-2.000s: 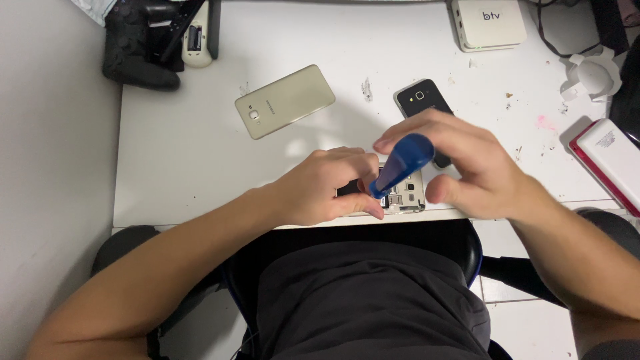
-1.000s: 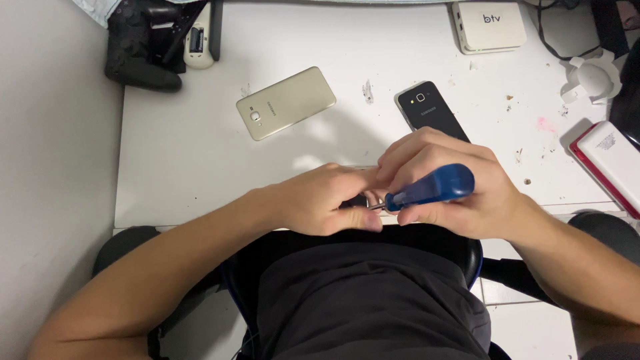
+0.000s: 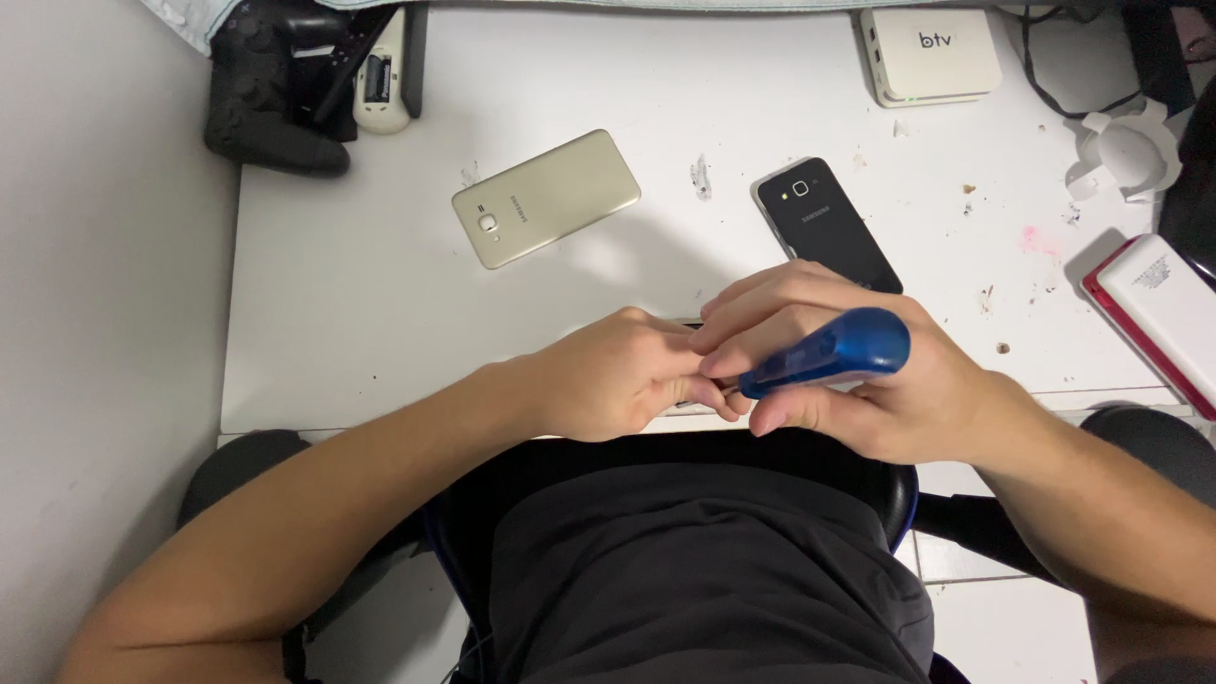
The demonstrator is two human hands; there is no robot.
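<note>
My right hand (image 3: 855, 380) holds a screwdriver by its blue handle (image 3: 831, 353), tilted with the shaft pointing left and down toward my left fingertips. Bent over an opened phone (image 3: 696, 407) at the desk's front edge, my left hand (image 3: 627, 375) covers most of it, and its thumb and fingers sit beside the screwdriver's shaft. What the screwdriver's tip touches is hidden. A gold Samsung phone back cover (image 3: 548, 199) lies farther up the desk. Just beyond my right hand rests a black Samsung phone (image 3: 823, 220), its lower end partly behind the hand.
At the back left are a black game controller (image 3: 261, 95) and a white remote (image 3: 385, 90) with its battery bay exposed. A white TV box (image 3: 936, 57) stands at the back right. On the right lie a white plastic ring-shaped piece (image 3: 1126, 152) and a white-and-red device (image 3: 1159, 313).
Two seconds ago the screwdriver stood more upright and the phone's inner parts showed between my hands. Since then its handle has tipped to the right, and my hands cover most of the phone.
</note>
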